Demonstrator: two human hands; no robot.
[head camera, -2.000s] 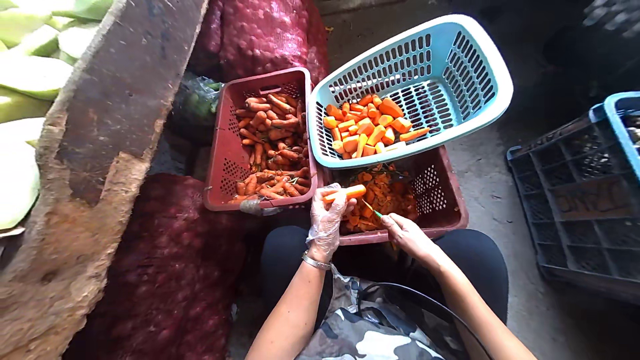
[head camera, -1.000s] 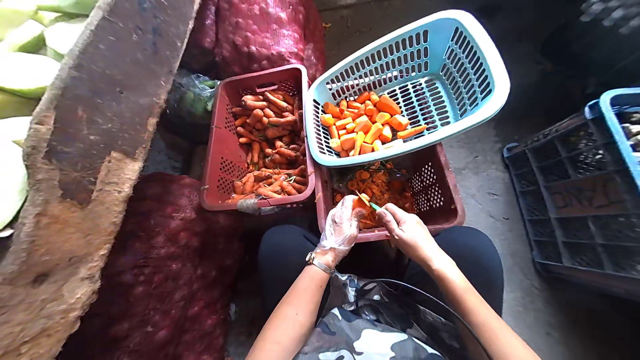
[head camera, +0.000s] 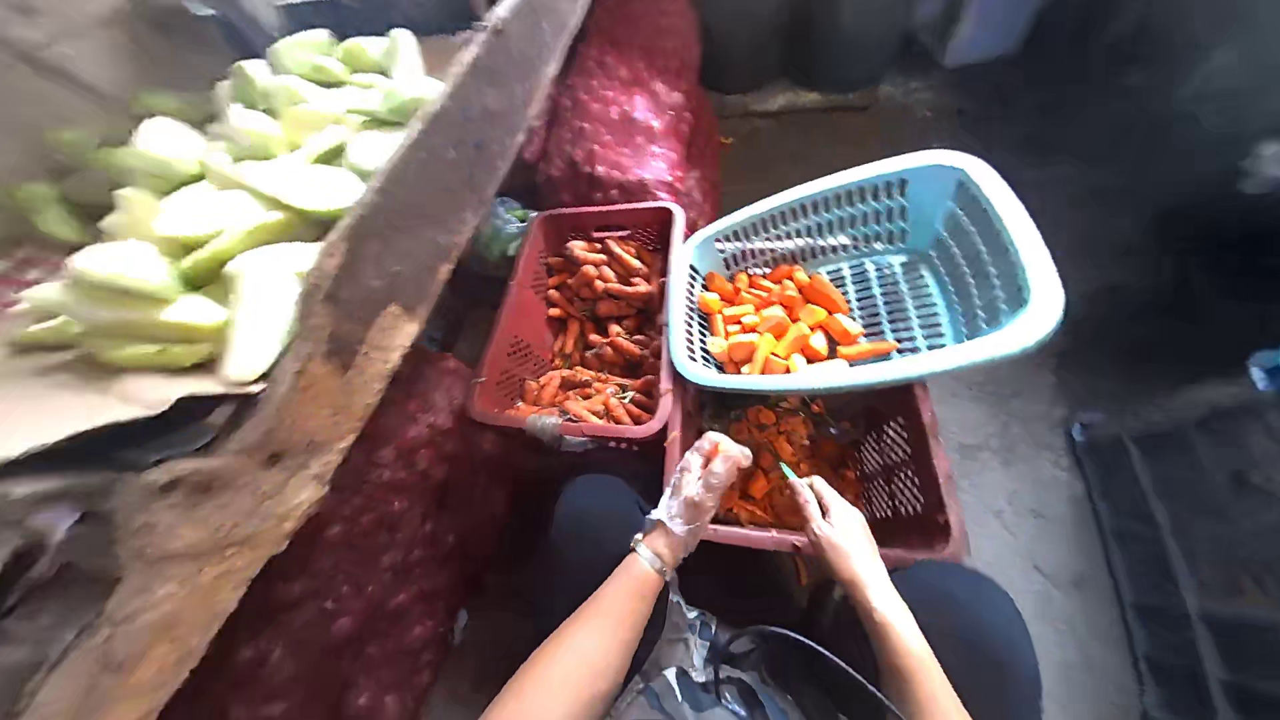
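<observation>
My left hand (head camera: pixel 705 480), in a clear plastic glove, is closed around a piece of carrot, mostly hidden by the fingers, over the lower red crate (head camera: pixel 935 470). To its right, my right hand (head camera: pixel 825 515) grips a small tool with a green part (head camera: pixel 788 471) showing past the fingers; its kind cannot be told. Orange peelings and scraps (head camera: pixel 770 450) lie in that crate beneath both hands. Peeled carrot pieces (head camera: pixel 780 325) sit at the left end of the light blue plastic basket (head camera: pixel 1010 340), which overlaps the crate's far side. Unpeeled carrots (head camera: pixel 600 300) fill much of the left red crate (head camera: pixel 500 370).
A worn wooden beam (head camera: pixel 400 220) runs diagonally at left, with pale green vegetables (head camera: pixel 250 190) beyond it. Red mesh sacks (head camera: pixel 620 100) stand behind the left crate and below the beam. A dark plastic crate (head camera: pixel 1190 540) is at the right.
My hands were close together on a carrot one second ago; now they are apart, with the carrot mostly inside the left hand. The view has swung left.
</observation>
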